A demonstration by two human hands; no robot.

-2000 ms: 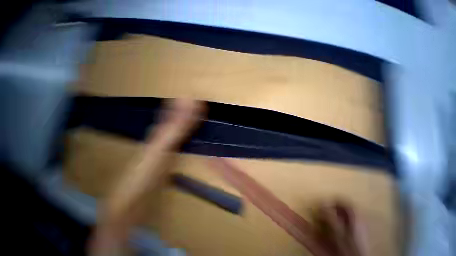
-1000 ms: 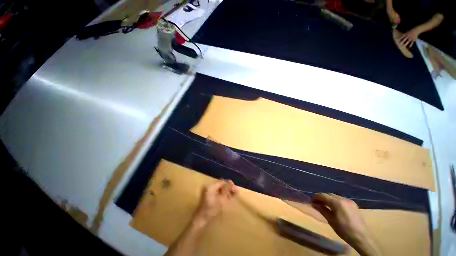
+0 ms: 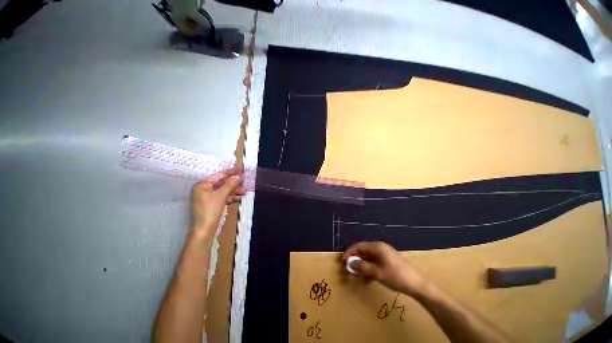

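Note:
My left hand [image 3: 218,194] grips the clear pattern ruler [image 3: 181,159] near its middle. The ruler lies across the pale table's torn seam and the black cloth [image 3: 295,231], its right end overlapping the lower edge of the upper tan trouser pattern [image 3: 449,137]. My right hand [image 3: 379,262] holds a small whitish chalk [image 3: 353,265] in its fingertips, over the top edge of the lower tan pattern [image 3: 436,285]. Thin white chalk lines run on the cloth between the patterns and left of the upper one. A dark grey bar [image 3: 521,276] rests on the lower pattern.
A cutting machine with a flat metal base [image 3: 208,41] stands on the table [image 3: 100,221] at the upper left. Torn brown paper [image 3: 246,110] shows along the table seam. Another dark cloth [image 3: 530,20] lies at the upper right.
The ruler has moved from between the patterns, in my right hand, to the left across the cloth's edge, in my left hand. The view has shifted left; the other person's hands have left it.

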